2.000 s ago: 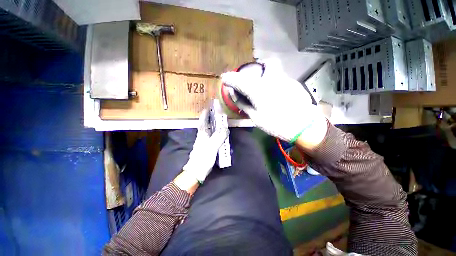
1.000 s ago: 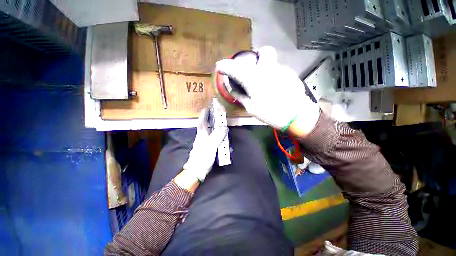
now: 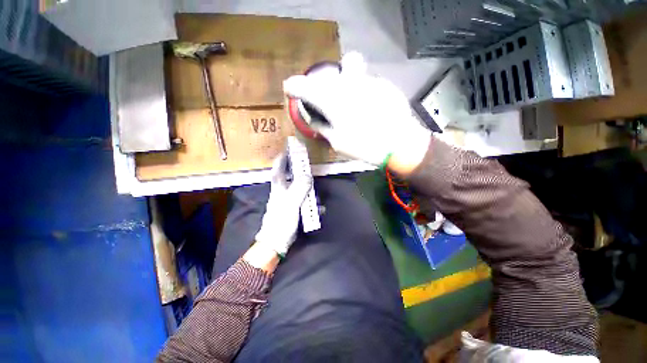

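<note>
My left hand (image 3: 281, 209), in a white glove, grips a sheet-metal housing (image 3: 308, 202) that shows edge-on as a narrow pale strip with small holes, over my lap at the bench edge. My right hand (image 3: 369, 110), in a white glove with a green cuff edge, holds a disc sander (image 3: 301, 117) with a red rim just above the housing's upper end. The glove hides most of the sander. I cannot tell whether the pad touches the housing. A red air hose (image 3: 399, 193) hangs below my right wrist.
A cardboard pad (image 3: 255, 78) marked "V28" lies on the white bench (image 3: 213, 183) with a T-handled tool (image 3: 211, 99) on it. A grey metal block (image 3: 143, 99) is at left, slotted housings (image 3: 507, 67) and a loose plate (image 3: 445, 101) at right. A blue bin (image 3: 445, 247) stands on the floor.
The view has turned slightly, shifting the bench. My right hand and the sander sit slightly higher and further left in the picture; both grips are unchanged.
</note>
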